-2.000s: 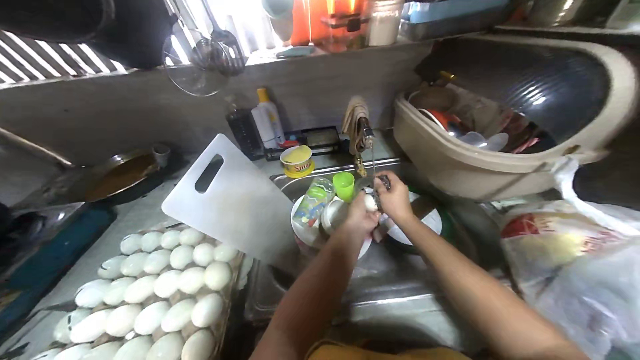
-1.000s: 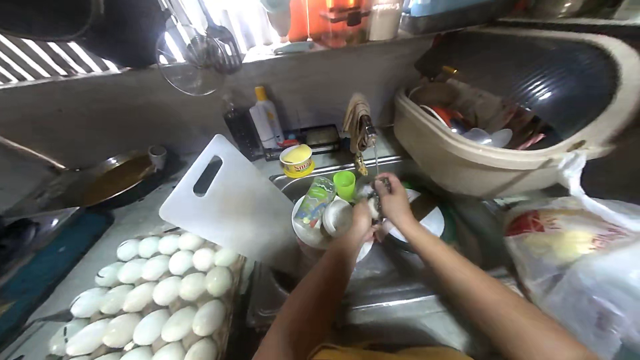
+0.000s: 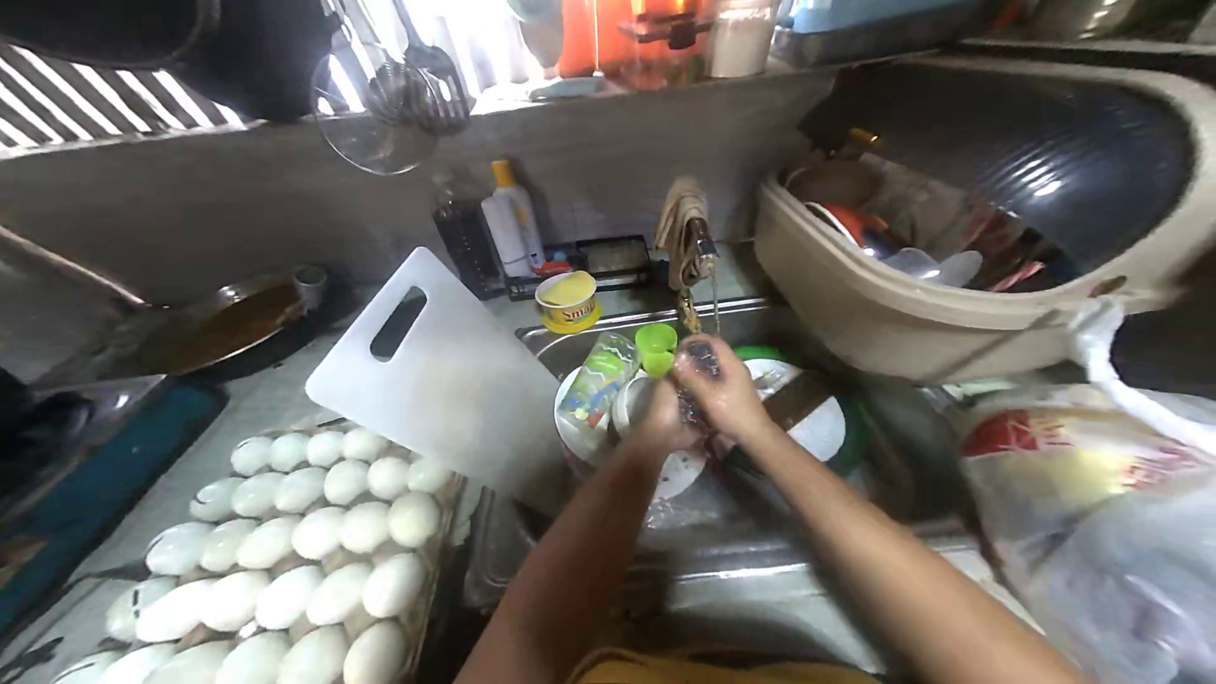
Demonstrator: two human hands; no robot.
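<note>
Both my hands are together over the sink, just below the faucet (image 3: pixel 701 242), closed around a dark, wet, shiny item (image 3: pixel 701 359) that I cannot identify. My left hand (image 3: pixel 665 418) is on its lower left side, my right hand (image 3: pixel 720 385) on its right. Below and beside them in the steel sink (image 3: pixel 722 560) are a patterned clear glass (image 3: pixel 600 375), a green plastic cup (image 3: pixel 655 344), white bowls and a white plate (image 3: pixel 825 427) with a dark brown flat piece across it. A white cutting board (image 3: pixel 456 380) leans over the sink's left edge.
Several white eggs (image 3: pixel 318 537) fill a tray at left. A yellow tub (image 3: pixel 568 302) and bottles (image 3: pixel 513 223) stand behind the sink. At right are a large beige dish container (image 3: pixel 912 318) and plastic bags (image 3: pixel 1073 513). A pan (image 3: pixel 237 328) sits at back left.
My hands have stayed together under the faucet, with small shifts of the fingers and wrists. The things around the sink have not plainly moved.
</note>
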